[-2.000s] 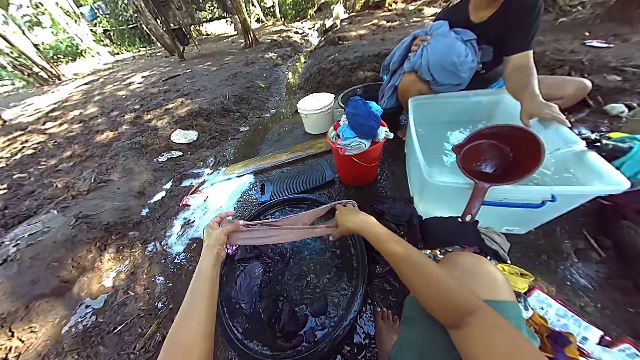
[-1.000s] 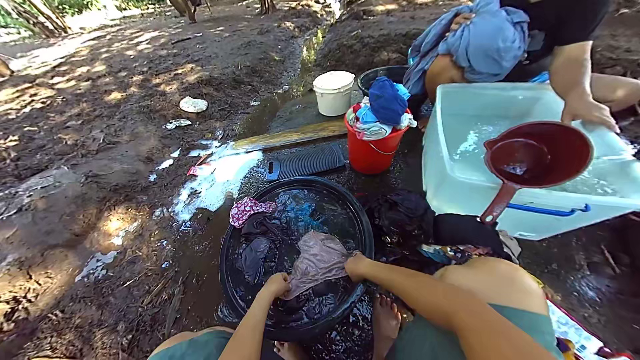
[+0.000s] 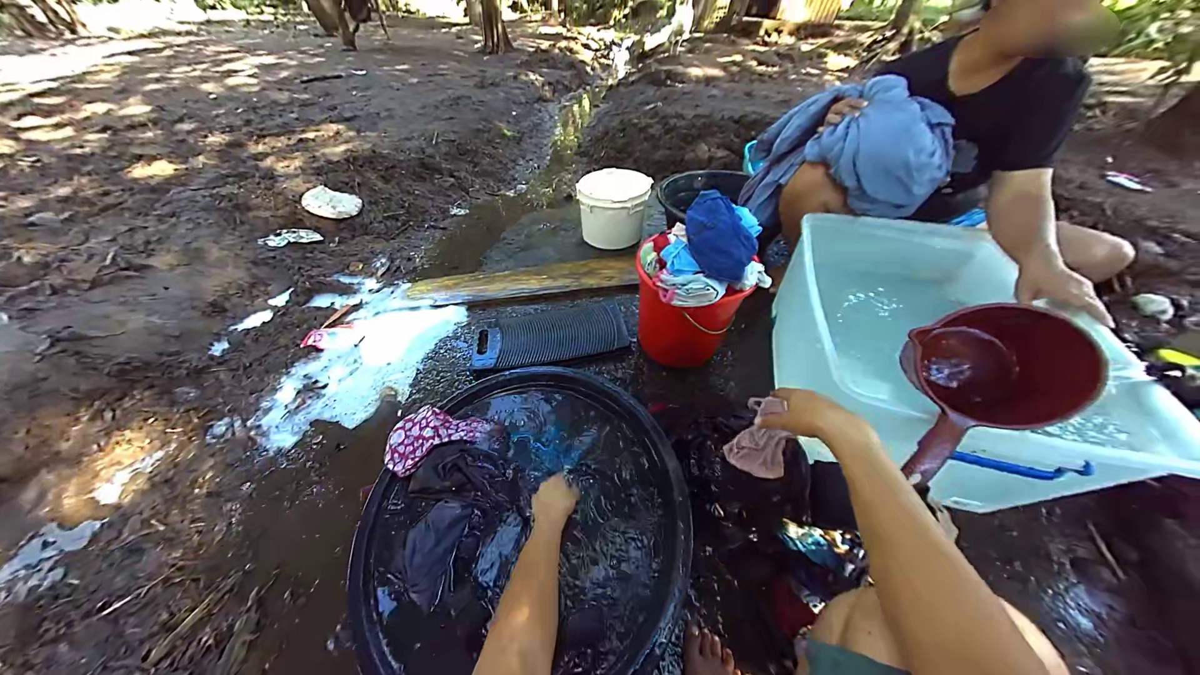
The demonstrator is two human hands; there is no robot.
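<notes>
A round black plastic basin (image 3: 682, 525) of water stands in front of me. My left hand (image 3: 556, 497) reaches into its water, fingers submerged, so what they touch is hidden. Dark wet clothes (image 3: 459, 516) and a pink patterned cloth (image 3: 431, 439) lie at the basin's left side. My right hand (image 3: 811, 412) grips a small pinkish-brown garment (image 3: 756, 452) that hangs over a pile of dark wet clothes (image 3: 722, 487), right of the basin.
Behind the basin are a ridged washboard (image 3: 553, 336), a red bucket of clothes (image 3: 684, 333) and a white lidded bucket (image 3: 613, 211). At right stands a translucent tub of water (image 3: 806, 328) with a dark red dipper (image 3: 1012, 366). Another person (image 3: 1003, 122) sits behind it, holding blue cloth (image 3: 877, 145).
My right hand has lifted the pinkish-brown garment out of the basin and carried it right, over the dark pile. My left hand has let go of it and is in the water.
</notes>
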